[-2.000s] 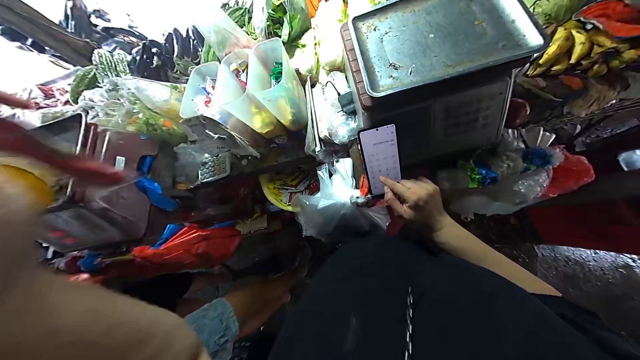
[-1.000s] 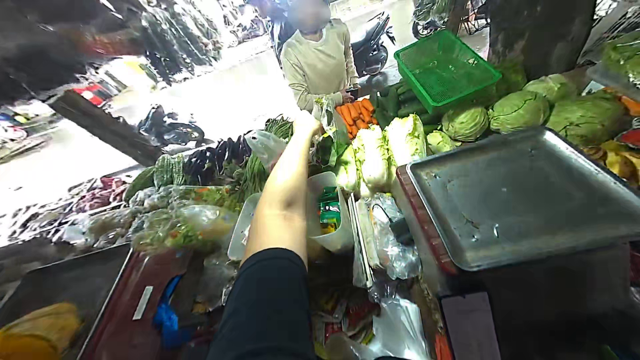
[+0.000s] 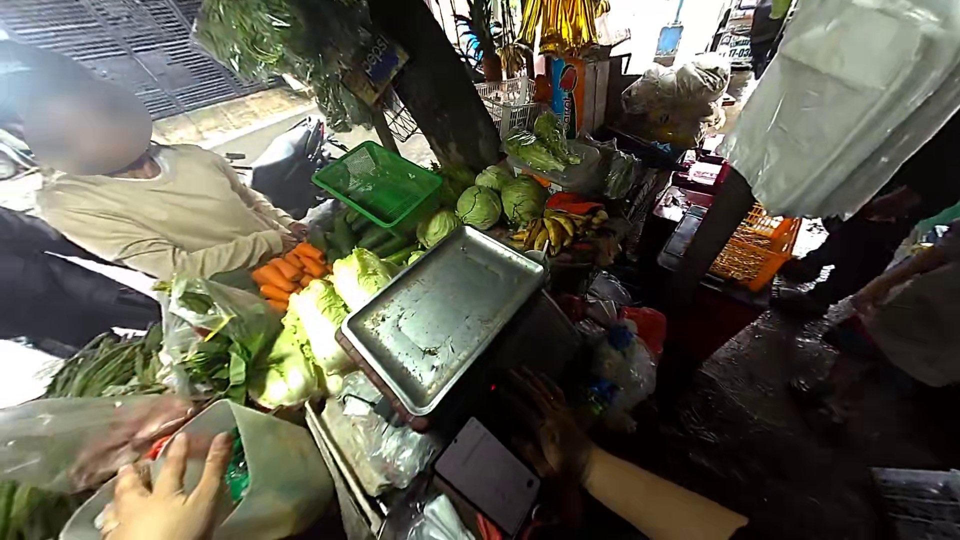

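Note:
My left hand (image 3: 169,487) is at the lower left, fingers spread over a pale plastic container (image 3: 281,476) that has green and red packets in it; whether it grips the rim I cannot tell. In shadow, my right hand (image 3: 551,427) reaches with spread fingers towards the dark front of a scale, just right of a smartphone (image 3: 487,474). A rectangular metal tray (image 3: 450,315) tops the scale. Crumpled clear plastic bags (image 3: 394,442) lie left of the phone.
Napa cabbages (image 3: 307,337), carrots (image 3: 289,271), a green basket (image 3: 379,184), round cabbages (image 3: 480,206) and bananas (image 3: 559,229) lie beyond the tray. A person (image 3: 165,210) stands across the stall at left. Plastic bags (image 3: 847,112) hang at upper right beside a dark post (image 3: 709,240).
The view has swung strongly to the right. An arm stretched forward over the containers one second ago; now my left hand is low at a container. My right hand has come into view near the scale.

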